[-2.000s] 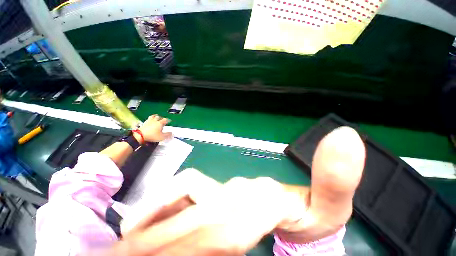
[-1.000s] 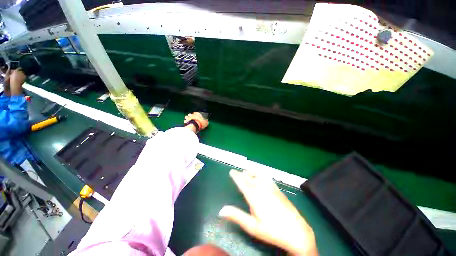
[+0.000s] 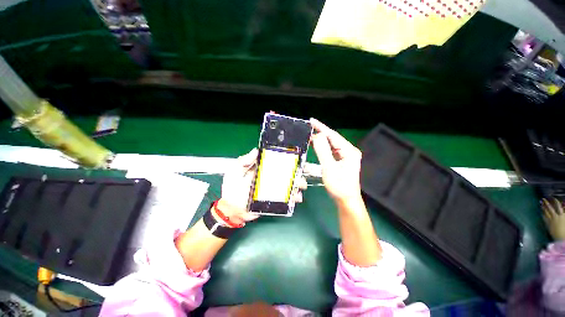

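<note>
A smartphone unit with its back cover off [image 3: 280, 166] is held upright over the green mat, dark top and pale middle with yellow edges facing me. My left hand [image 3: 238, 186] grips it along its left and lower side, fingertips showing at its right edge. My right hand [image 3: 337, 161] is at the unit's upper right corner, with thumb and fingertips close together there. Whether the right fingers pinch the corner or only touch it is hard to tell.
A black phone tray [image 3: 443, 207] lies at right, another [image 3: 65, 223] at left beside white papers [image 3: 176, 198]. A yellow-taped post [image 3: 62, 133] stands at left. One small unit [image 3: 107, 124] lies on the belt. A yellow sheet [image 3: 390, 25] hangs above. Another person's hand [image 3: 553, 218] shows at far right.
My left hand has come back from the belt and now holds the smartphone unit in front of me. My right hand has moved up to the unit's corner. The view has shifted.
</note>
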